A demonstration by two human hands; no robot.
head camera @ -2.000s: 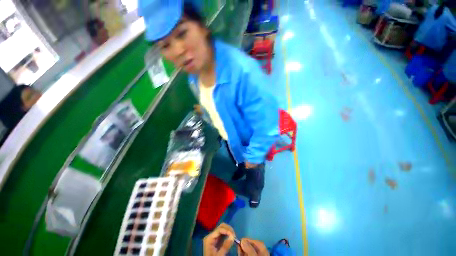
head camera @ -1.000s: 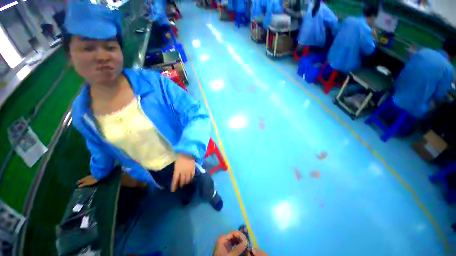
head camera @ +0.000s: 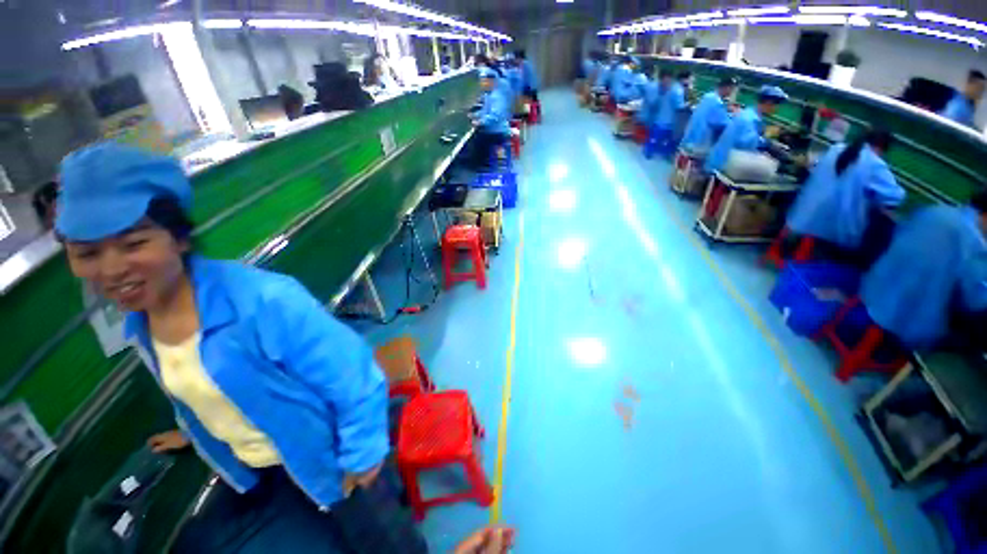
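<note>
One of my hands, seemingly my left hand (head camera: 486, 540), shows only as fingertips at the bottom edge. The rest is cut off, and whether it holds anything cannot be told. My right hand is out of the picture. Dark, shiny bags (head camera: 117, 506) with small white labels lie on the green bench at the lower left, beside a standing person's hand.
A person in a blue smock and cap (head camera: 281, 357) leans at the bench on the left. Red stools (head camera: 443, 442) stand beside them. A green panel (head camera: 325, 189) runs along the left. Seated workers, carts and blue bins (head camera: 812, 294) line the right side.
The view has turned up and away from the bench, so the parts tray is out of view. My hands have sunk to the bottom edge; only one still shows.
</note>
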